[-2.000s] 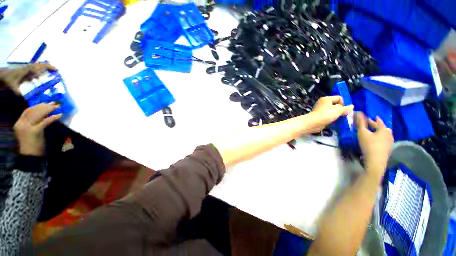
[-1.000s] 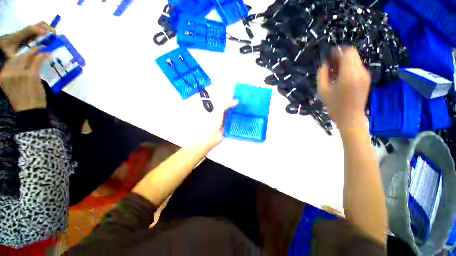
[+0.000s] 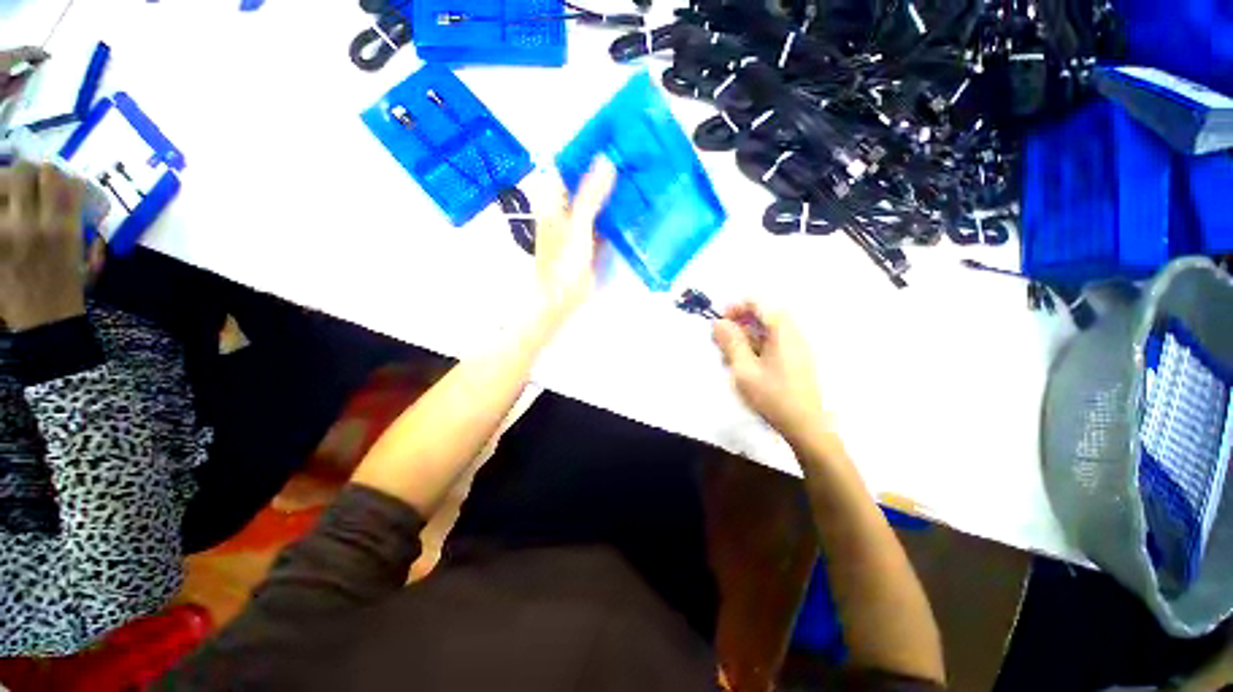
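My left hand (image 3: 571,237) holds a bright blue blister tray (image 3: 646,183) by its left side, tilted above the white table; no cable shows in it. My right hand (image 3: 774,358) is just right of and below the tray and holds a black USB cable (image 3: 695,303). The cable's plug end points up and left toward the tray, apart from it; the rest is hidden by my fingers. A filled blue tray (image 3: 449,143) lies left of my left hand, its black loop hanging past the edge. Another filled tray (image 3: 490,30) is at the top, partly cut off.
A black cable pile (image 3: 865,115) covers the back right. Deep-blue stacked blocks (image 3: 1095,189) and a white and blue box (image 3: 1174,102) stand right of it. A grey basket (image 3: 1093,433) holds flat pieces. At left, a neighbour's hand (image 3: 41,243) is beside a blue-framed package (image 3: 125,173).
The blue tray has moved up and is tilted. My right hand has come from the cable pile toward the tray, now with a cable. The neighbour's hands have moved apart.
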